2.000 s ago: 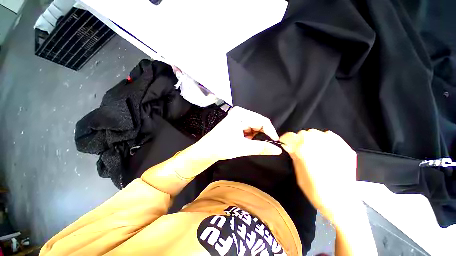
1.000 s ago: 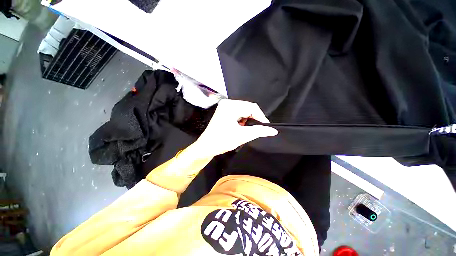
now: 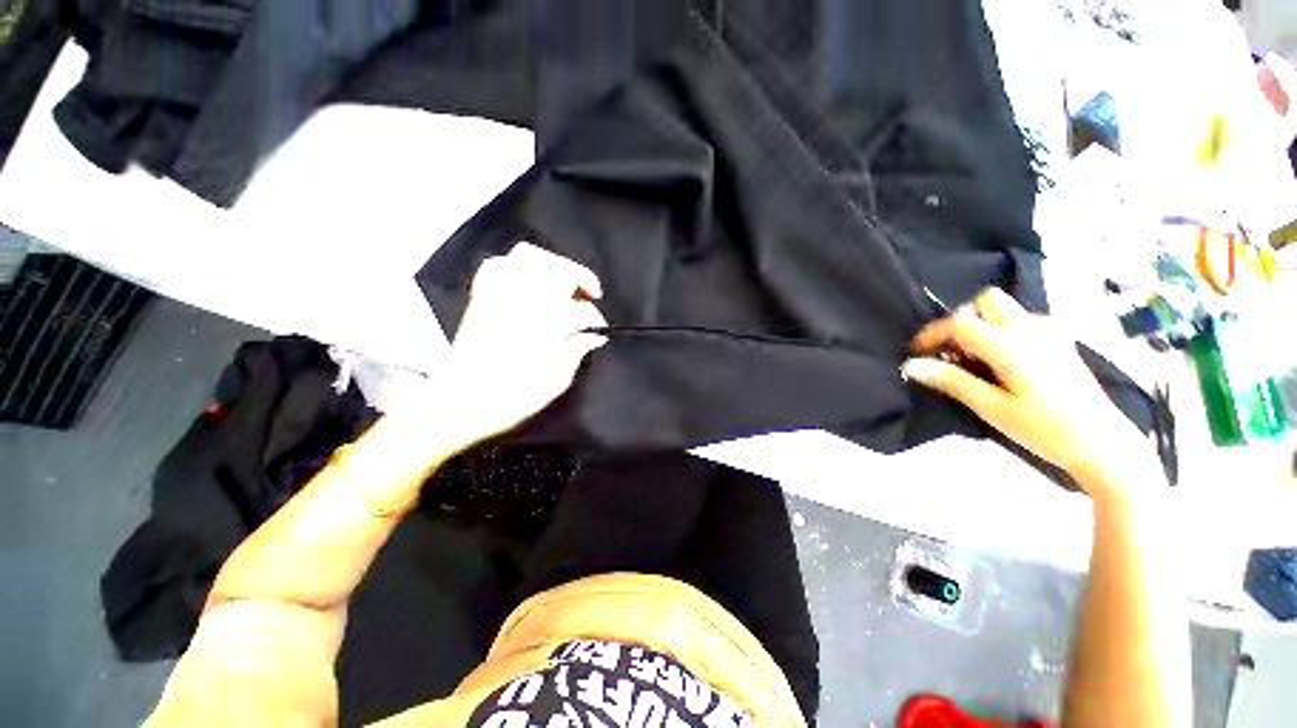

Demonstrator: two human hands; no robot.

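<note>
The black garment (image 3: 754, 185) lies over the white table, its near side folded into a band (image 3: 740, 391). My left hand (image 3: 512, 334) pinches the folded edge at the band's left end. My right hand (image 3: 1010, 370) is at the band's right end, with thumb and forefinger on either side of the cloth edge. The edge runs nearly straight between the hands. A thin pale sliver of trim (image 3: 933, 299) shows beside the right fingertips. No needle or thread can be made out.
Slim black snips (image 3: 1165, 420) and a green block (image 3: 1216, 384) lie at the table's right, near small colourful clutter. Below are a black crate (image 3: 64, 341), heaped black cloth (image 3: 214, 484), a clear pack (image 3: 939, 583) and a red object (image 3: 939, 711).
My right hand, out of view a second ago, is back at the band's right end. My left hand still pinches the edge. The view has swung right, showing the snips and clutter.
</note>
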